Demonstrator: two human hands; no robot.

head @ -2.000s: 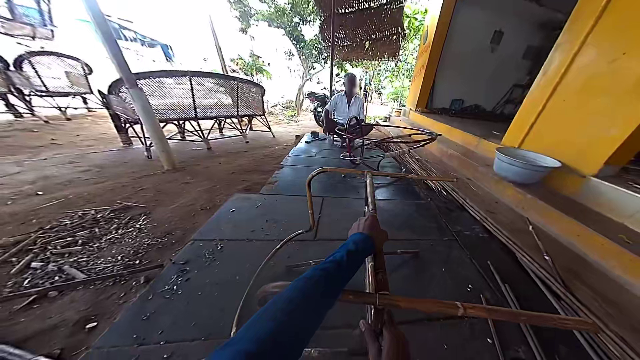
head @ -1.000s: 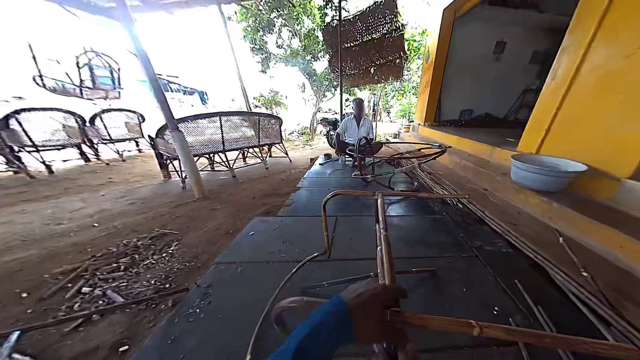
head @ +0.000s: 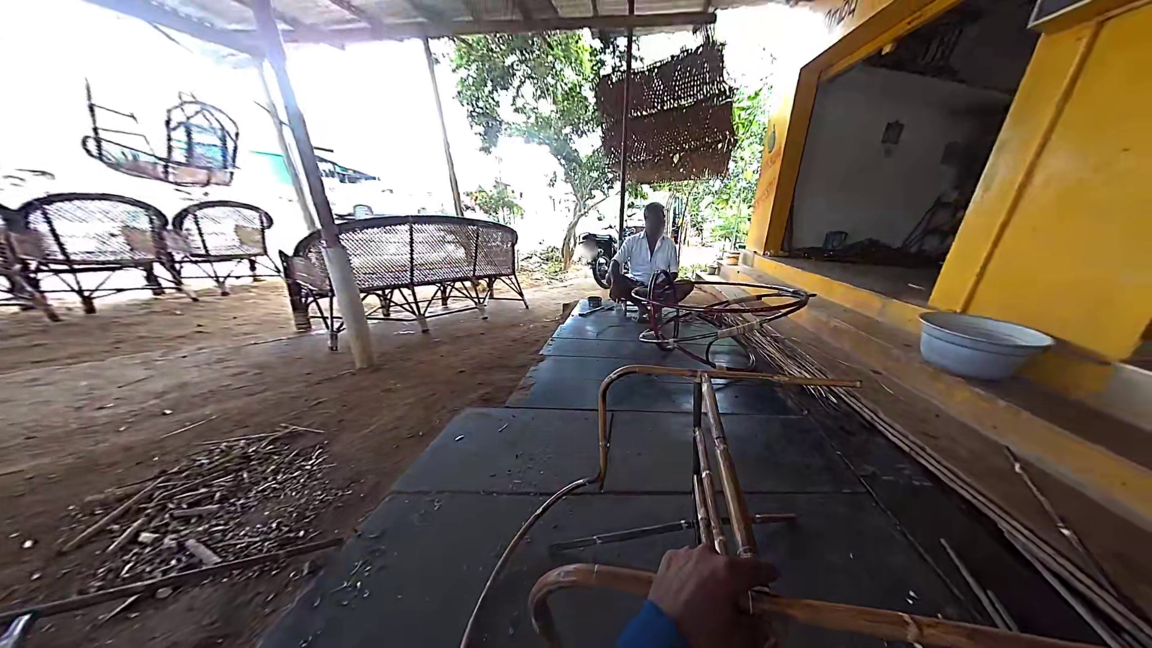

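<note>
My left hand (head: 706, 594), with a blue sleeve at the wrist, is closed around the joint of a cane furniture frame (head: 727, 468) at the bottom of the view. Upright canes rise from that joint to a bent top rail. A thick horizontal cane pole (head: 864, 619) runs from beside the hand toward the lower right, and a curved cane end bends round on the hand's left. A thinner bent cane (head: 526, 531) sweeps down on the left. My right hand is not in view.
Dark stone slabs (head: 513, 450) lie under the frame. Cane offcuts (head: 225, 504) are heaped on the dirt at left. Long canes (head: 945, 468) and a grey tub (head: 983, 344) are at right. Ahead, a seated person (head: 650, 261) is behind round cane hoops (head: 765, 310). A woven bench (head: 405, 261) stands beyond a post.
My right hand, near the lower part of the frame two seconds ago, is out of view. My left hand has moved down the upright to the joint with the pole. The view has tilted up.
</note>
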